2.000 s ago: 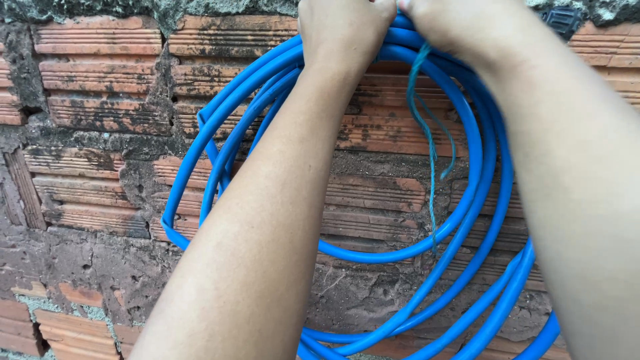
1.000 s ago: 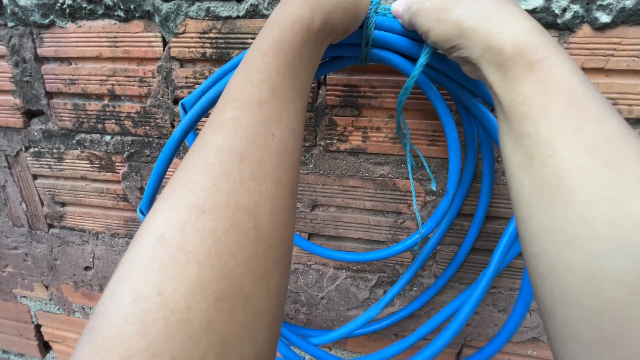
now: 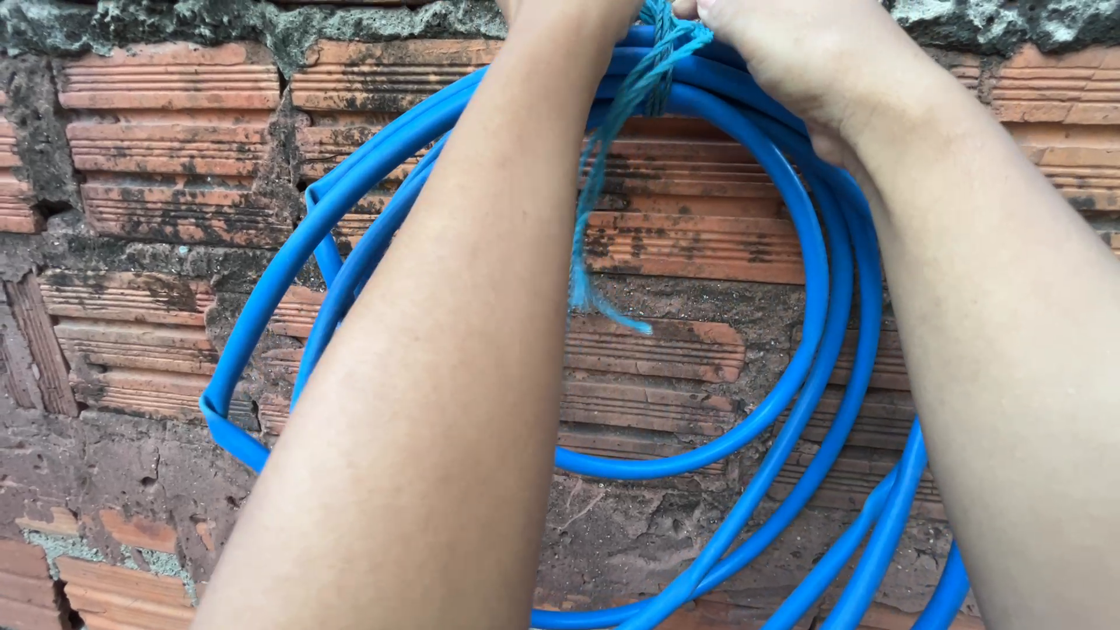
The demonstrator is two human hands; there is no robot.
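A coiled blue hose [image 3: 809,262] hangs against the wall, kinked at its left side. Teal twine [image 3: 652,79] wraps the top of the coil, and its frayed tail hangs inside the loops. Just left of the twine is my left hand [image 3: 577,13], mostly cut off by the top edge, so its fingers are hidden. My right hand [image 3: 801,44] is at the twine's right, above and against the hose, with a thumb tip beside the knot. Whether either hand grips the twine cannot be made out.
Behind the coil stands a wall of ridged hollow clay bricks [image 3: 175,157] with rough mortar. A ledge of rough grey mortar [image 3: 175,26] runs along the top. More lengths of blue hose [image 3: 884,525] hang at the lower right.
The twine's loose tail has swung from the right of the binding to the left and down. More of the wrapped twine shows between my hands than two seconds ago.
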